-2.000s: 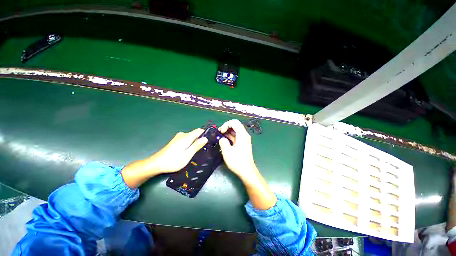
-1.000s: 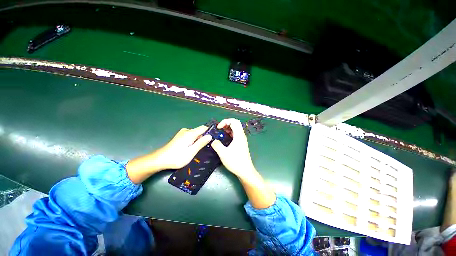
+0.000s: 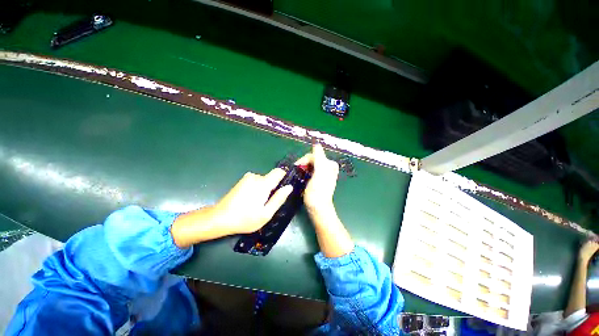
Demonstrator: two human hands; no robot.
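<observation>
A black phone body (image 3: 281, 220) lies slanted on the green bench, its upper end between my hands and its lower end showing small orange flecks. My left hand (image 3: 253, 202) grips its left side near the upper end. My right hand (image 3: 320, 178) is closed around the upper right edge, with a reddish spot beside the fingers. The phone looks slightly tilted on its side. My fingers hide much of the upper end, so I cannot tell how any cover sits there. Loose dark covers (image 3: 345, 167) lie just beyond my right hand.
A white board with tan slots (image 3: 463, 249) lies at the right. A slanting white post (image 3: 512, 125) stands behind it. Phones lie on the green conveyor (image 3: 223, 72), beside a dark stack of trays (image 3: 476, 105). Another person's arm (image 3: 580, 279) is at the right edge.
The view has shifted, so the belt and bench edge sit differently. My right hand has moved up along the phone's edge, and the phone has turned partly onto its side. Another person's arm reaches further in.
</observation>
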